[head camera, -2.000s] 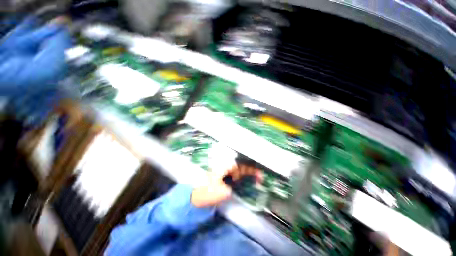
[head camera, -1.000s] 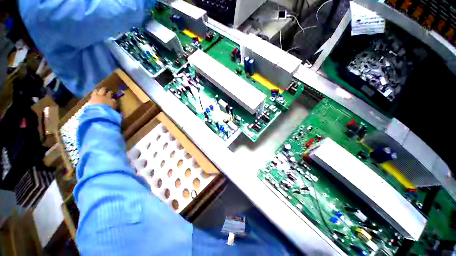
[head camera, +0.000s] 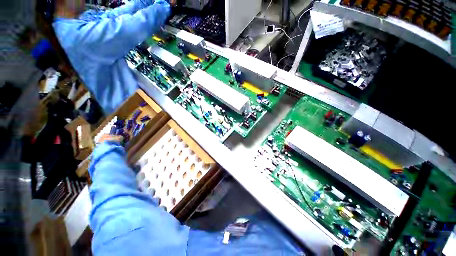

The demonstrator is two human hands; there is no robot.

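My left hand [head camera: 111,139] is small and partly hidden by its blue sleeve. It is at an open carton [head camera: 159,119] on the left, beside bright round tops and dark blue cylinders [head camera: 134,125] that look like capacitors. Its fingertips are hidden, so I cannot tell if it holds anything. A blurred brownish shape [head camera: 369,245] at the bottom right edge may be my right hand; its fingers cannot be made out. A green circuit board [head camera: 315,117] with a long white-silver heat sink [head camera: 347,170] lies on the right, and another board [head camera: 212,65] lies further up the line.
A white foam tray [head camera: 167,167] with round holes sits in the nearer carton. The metal conveyor rail [head camera: 240,182] runs diagonally beside it. Another person's blue sleeves [head camera: 107,37] are at the upper left. A black bin of silver pieces [head camera: 352,60] stands behind the line.
The view has shifted, and more of the far carton and its dark cylinders shows. The other person's arms have moved up and away from it. My left hand remains at the carton.
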